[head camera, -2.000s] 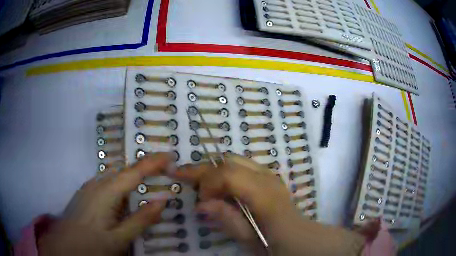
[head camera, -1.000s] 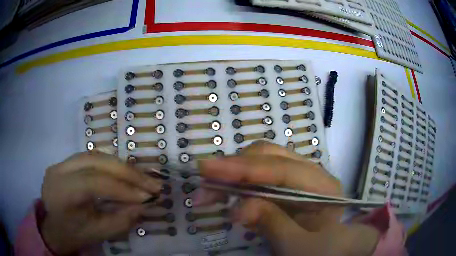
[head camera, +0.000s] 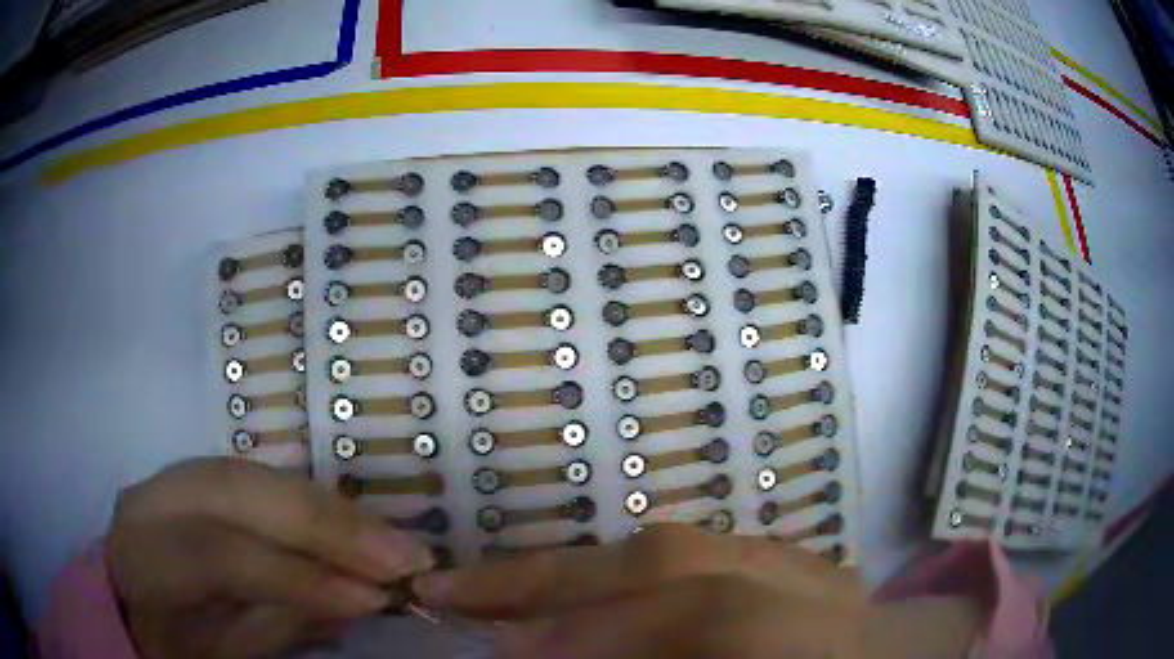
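A white foam tray (head camera: 444, 277) lies in front of me, with small round metal drivers (head camera: 554, 245) at the ends of its tan slots. In the left column, one slot (head camera: 393, 485) shows a plain tan right end. My left hand (head camera: 245, 547) and my right hand (head camera: 657, 592) are over the tray's near part, and their fingertips meet around a small dark piece (head camera: 404, 595), too blurred to name. A thin bright line shows just below the fingertips; I cannot tell if it is the tweezers. The hands hide the tray's near rows.
A second tray (head camera: 264, 341) sticks out at the left from under the first. More trays stand at the right (head camera: 959, 386) and far right (head camera: 972, 77). A black strip (head camera: 856, 251) and a small silver disc (head camera: 825, 201) lie beside the tray. Tape lines (head camera: 515, 99) cross the bench.
Both hands have moved down towards me and uncovered more tray rows. The tweezers, seen earlier across my right hand, are no longer clearly visible. The fingertips have come together.
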